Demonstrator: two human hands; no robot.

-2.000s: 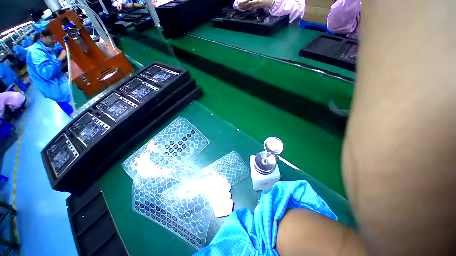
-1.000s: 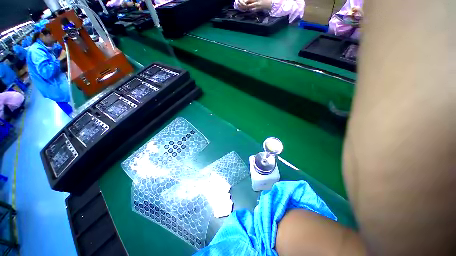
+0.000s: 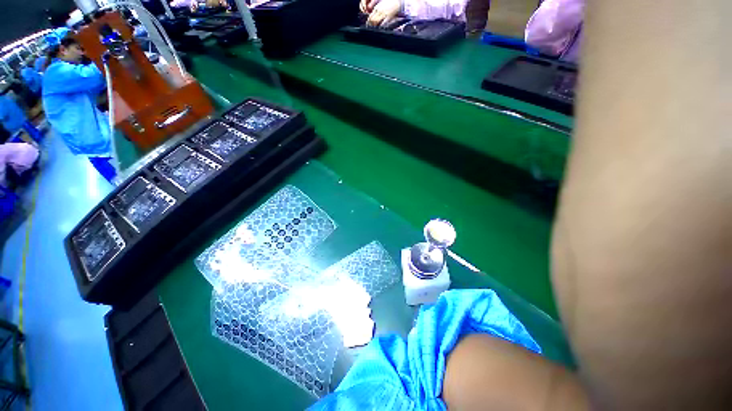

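Observation:
Clear liner sheets (image 3: 277,233) with grids of circles, some with dark rings, lie overlapping on the green bench under strong glare. A crumpled white wipe (image 3: 359,317) lies at their right edge. A white bottle (image 3: 425,289) with its silver flip-top lid open stands to the right. Black trays (image 3: 241,181) hold a row of several flat units with dark, patterned faces. A blue sleeve and a bare forearm reach in at the lower right. A large blurred skin-coloured shape covers the right side. Neither of my hands can be made out.
An empty-slotted black tray (image 3: 152,353) lies at the lower left. An orange-brown fixture (image 3: 164,116) stands beyond the trays. A person in blue (image 3: 76,108) stands behind it at left. Across a green gap, people in pink sleeves sit by black trays (image 3: 530,84). A thin white stick lies beside the bottle.
The person in blue at left has shifted, with an arm raised towards the fixture. The hands and pink sleeves across the bench have moved. The sheets, bottle and my forearm stay nearly unchanged.

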